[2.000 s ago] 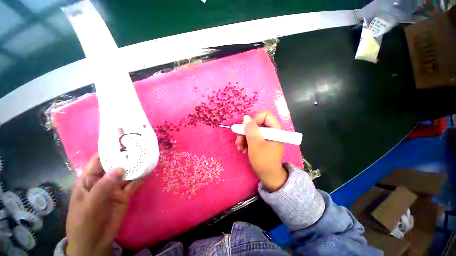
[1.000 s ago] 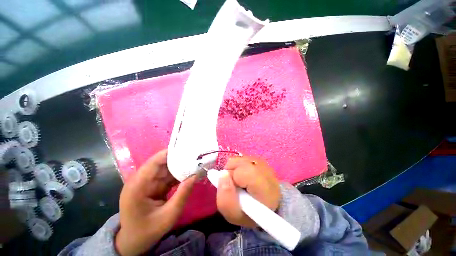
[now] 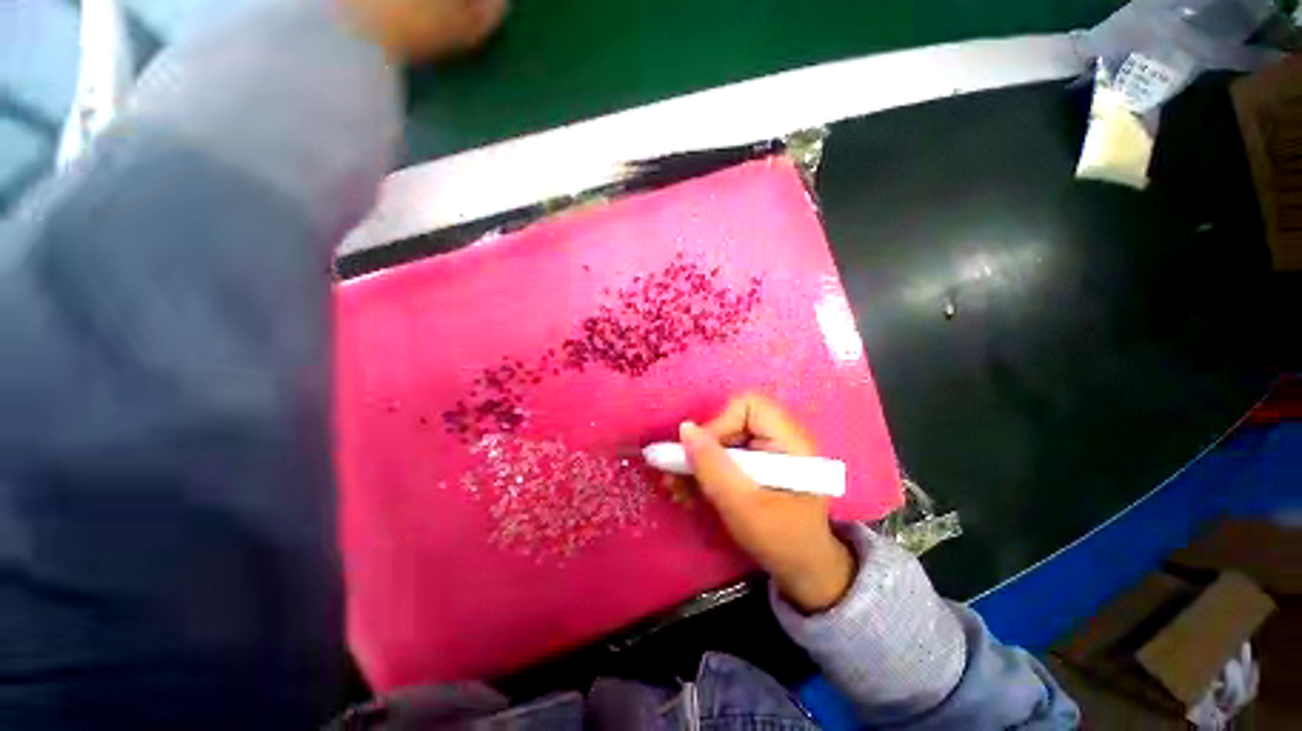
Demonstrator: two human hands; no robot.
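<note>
My right hand (image 3: 778, 500) holds the white pen screwdriver (image 3: 764, 469) over the pink pad (image 3: 457, 614). Its tip points left at the right edge of the pale silver screw pile (image 3: 550, 500). The dark red-looking screws (image 3: 664, 314) lie farther back, with a smaller group (image 3: 493, 400) to their left. My left arm reaches forward across the left side and hides that part of the table. My left hand (image 3: 429, 22) is over the green belt, cut off by the top edge; its fingers and anything in them cannot be made out.
The green conveyor belt (image 3: 743, 36) with its white edge rail (image 3: 857, 89) runs behind the pad. A long white piece (image 3: 94, 79) shows at the top left. A clear bag with pale yellow contents (image 3: 1118, 140) lies back right. Brown cartons (image 3: 1207, 628) stand lower right.
The white housing has left my left hand's earlier place over the pad, and my left arm has swung forward over the belt. My right hand has moved the driver back over the screws.
</note>
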